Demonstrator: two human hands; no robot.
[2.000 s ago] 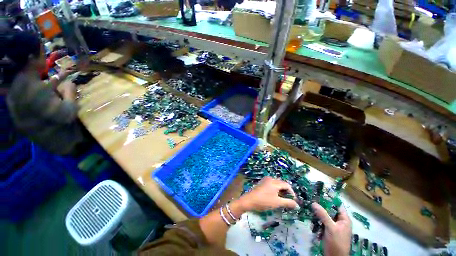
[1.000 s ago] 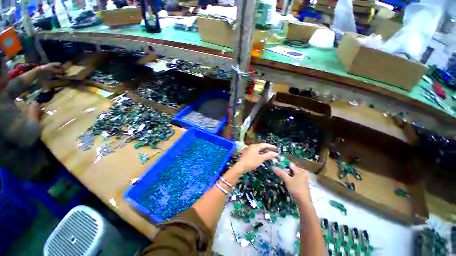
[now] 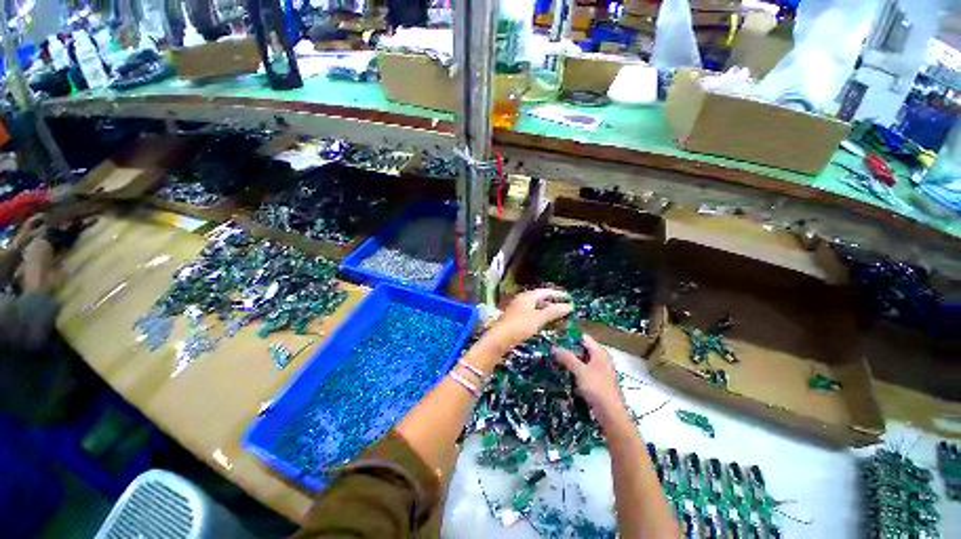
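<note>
A tangled heap of green-and-black circuit boards (image 3: 532,405) lies on the white surface in front of me. My left hand (image 3: 534,314) is at the back edge of the heap, palm down, with fingers bent. My right hand (image 3: 592,371) is just to its right, with thumb and fingers around the boards at the top of the heap. Small green boards show between the two hands. Whether either hand grips one is too small and blurred to tell. Neat board rows (image 3: 717,490) lie to the right of my right forearm.
A large blue bin (image 3: 258,434) of tiny blue parts stands left, a smaller blue bin (image 3: 356,271) behind it. A metal post (image 3: 474,158) rises beyond my hands. A full carton (image 3: 632,342) and a near-empty carton (image 3: 780,414) stand right. Another person's arm (image 3: 40,268) is far left.
The view has swung to the right. Both my hands have moved from the front right of the heap to its back edge, close together. The heap's front part is now uncovered.
</note>
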